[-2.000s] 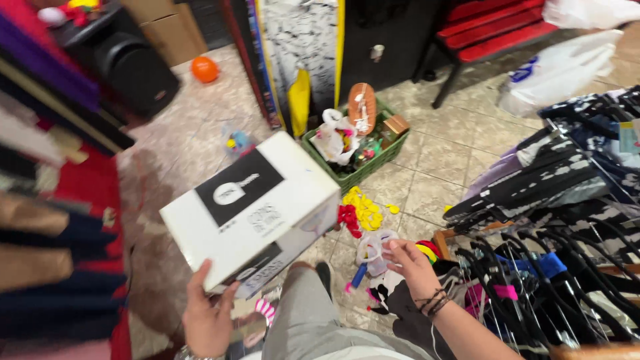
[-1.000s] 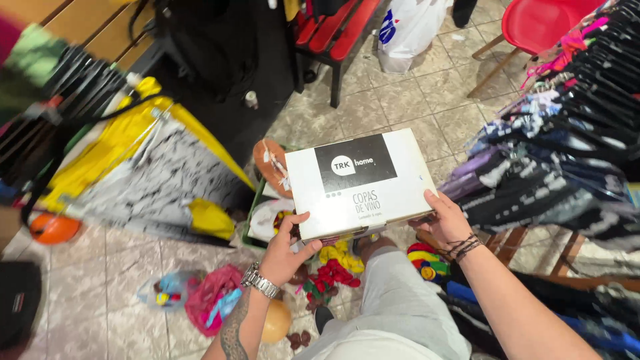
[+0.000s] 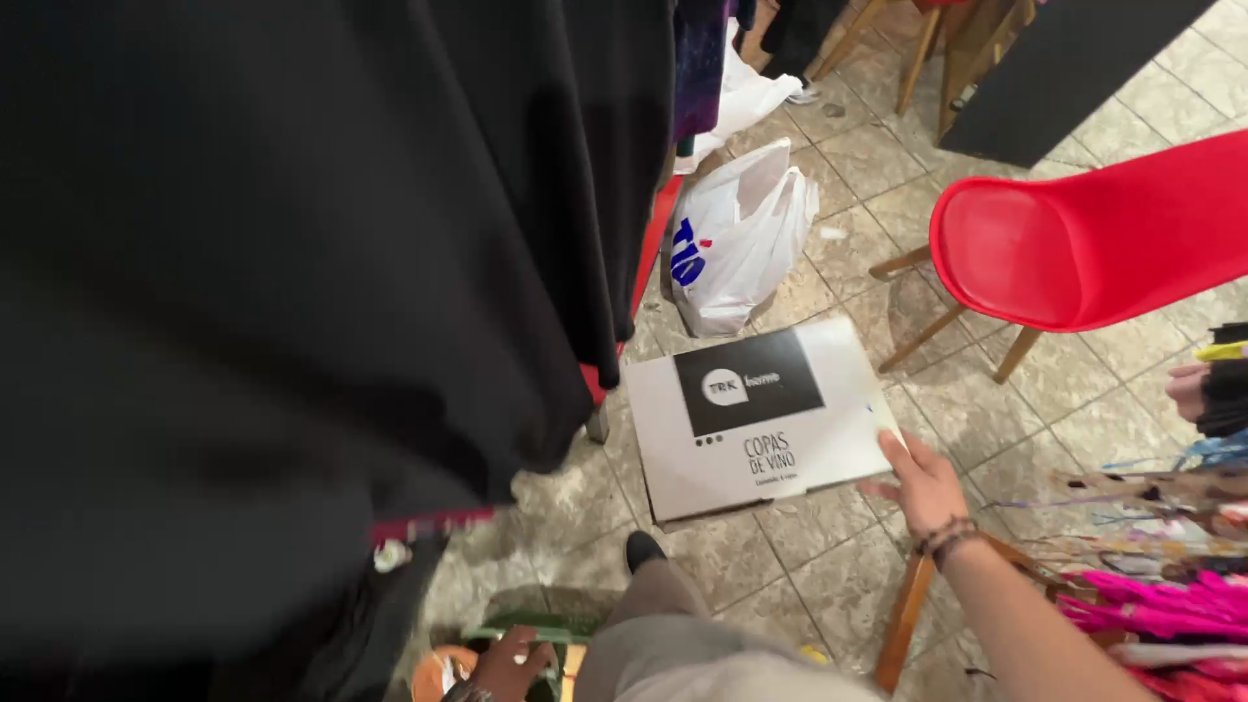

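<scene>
A white and black cardboard box of wine glasses [image 3: 760,419] is in front of me, its printed top facing up, low over the tiled floor or on it; I cannot tell which. At its lower right corner is my right hand [image 3: 921,483], thumb on the top, fingers spread near the edge. My left hand [image 3: 512,668] is off the box at the bottom of the view, beside the rim of a green plastic crate [image 3: 546,624]. Its fingers are apart and partly curled. An orange item [image 3: 444,673] lies next to that hand.
Dark fabric [image 3: 292,244] hangs across the left side. Beyond the box stands a white plastic bag [image 3: 741,239]. A red chair with wooden legs [image 3: 1053,244] is at the right, above hanging garments and pink fabric [image 3: 1150,609]. A wooden leg [image 3: 907,619] rises near my right wrist.
Both hands held the box a second ago; my left hand has let go and is now down by the crate. The box is farther from my body. The view has turned a lot.
</scene>
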